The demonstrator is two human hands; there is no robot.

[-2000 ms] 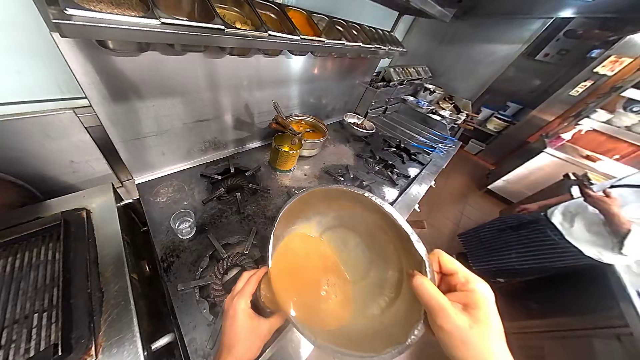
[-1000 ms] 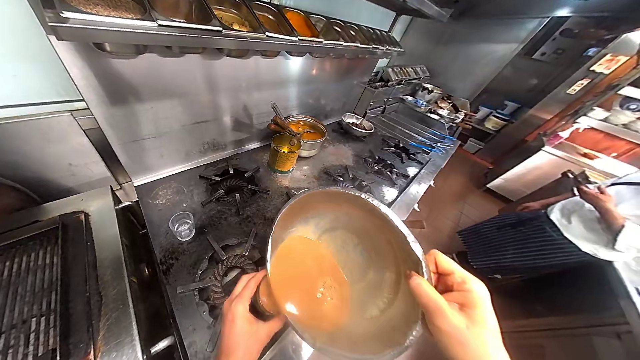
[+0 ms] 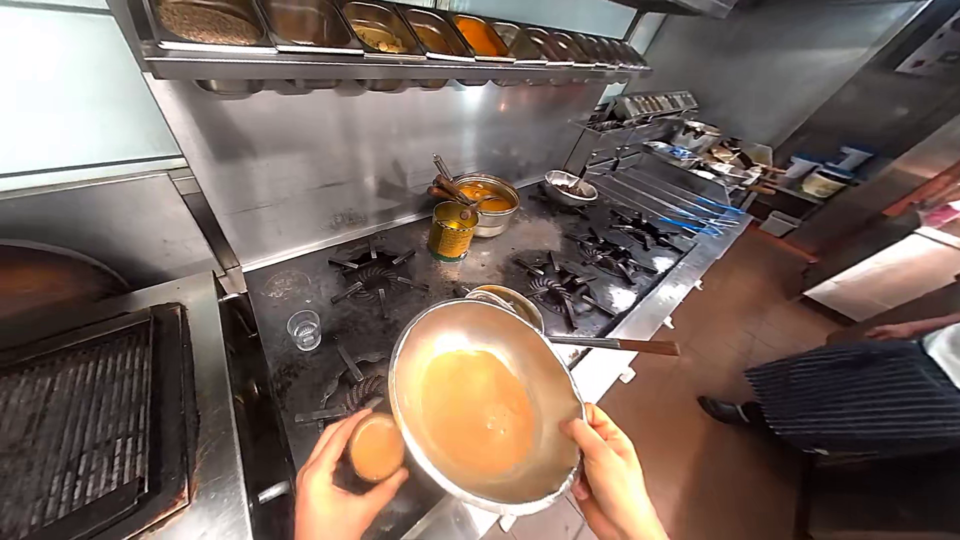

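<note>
My right hand [image 3: 611, 472] grips the right rim of a tilted metal bowl [image 3: 551, 420] with a pool of orange-brown liquid [image 3: 476, 409] in it. My left hand [image 3: 337, 476] holds a small round cup [image 3: 376, 448] filled with similar liquid, just left of the bowl. Behind the bowl, a pan [image 3: 514, 300] with a wooden handle [image 3: 649, 346] stands partly hidden. An empty-looking clear glass [image 3: 304, 331] rests on the stove at left. Farther back, an opened yellow tin [image 3: 451, 238] stands beside a metal pot [image 3: 495, 221] of orange sauce with utensils in it.
Iron burner grates [image 3: 375, 277] spread over the stovetop. At left is a ribbed grill [image 3: 75, 405]; above, a steel shelf [image 3: 390, 69] bears ingredient trays. A metal bowl [image 3: 571, 189] and long skewers [image 3: 667, 199] lie farther back. A person in a striped apron [image 3: 840, 390] stands at right.
The bowl has tipped to a flatter angle and its liquid is fully in view. The filled cup in my left hand now shows beside the bowl. The pan with the wooden handle has come into view.
</note>
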